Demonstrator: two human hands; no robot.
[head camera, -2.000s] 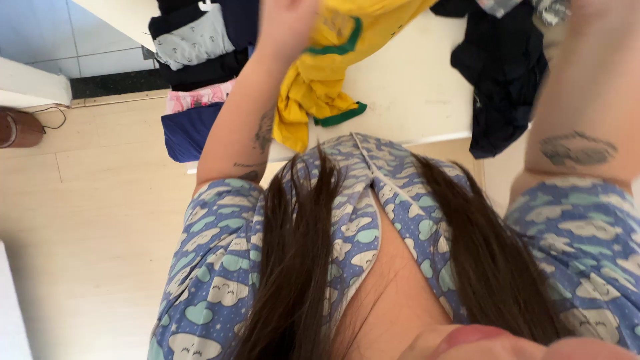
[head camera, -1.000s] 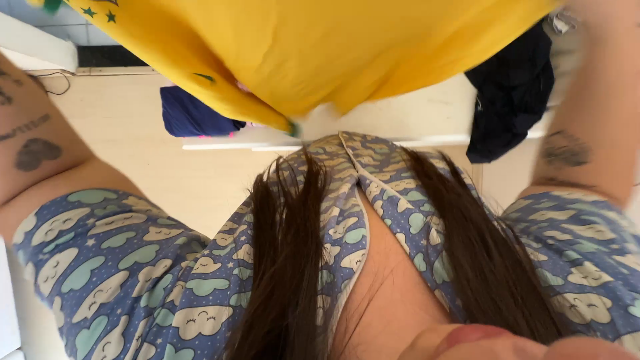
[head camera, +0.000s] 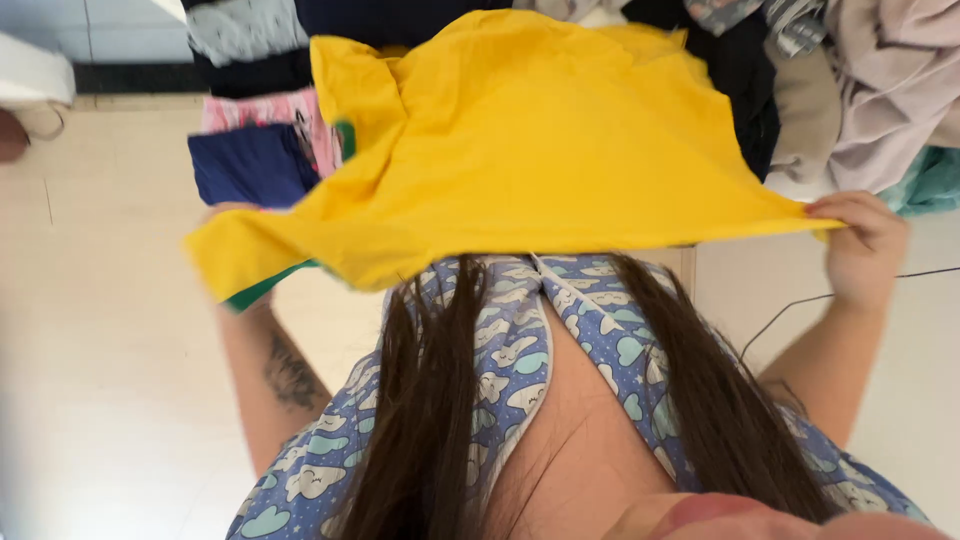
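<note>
A yellow shirt with green trim (head camera: 555, 150) is stretched sideways in front of my body, over the clothes behind it. My right hand (head camera: 862, 232) pinches one lower corner of the cloth between thumb and fingers, at the right of the view. On the left side, my left hand (head camera: 238, 214) grips the other end, mostly hidden behind the yellow fabric, where a green edge hangs down. The far part of the shirt spreads loosely away from me.
A folded navy garment (head camera: 247, 165) and a pink printed garment (head camera: 262, 111) lie at the left. Folded light grey cloth (head camera: 244, 30) is farther back. Black clothing (head camera: 742, 82), a pale pink fabric heap (head camera: 892, 82) and teal cloth (head camera: 934, 184) are at the right. A thin cable (head camera: 787, 304) runs beside my right arm.
The yellow shirt was bunched two seconds ago, then raised and spread wide; now it is lower and stretched between both hands. Both forearms have come down into view.
</note>
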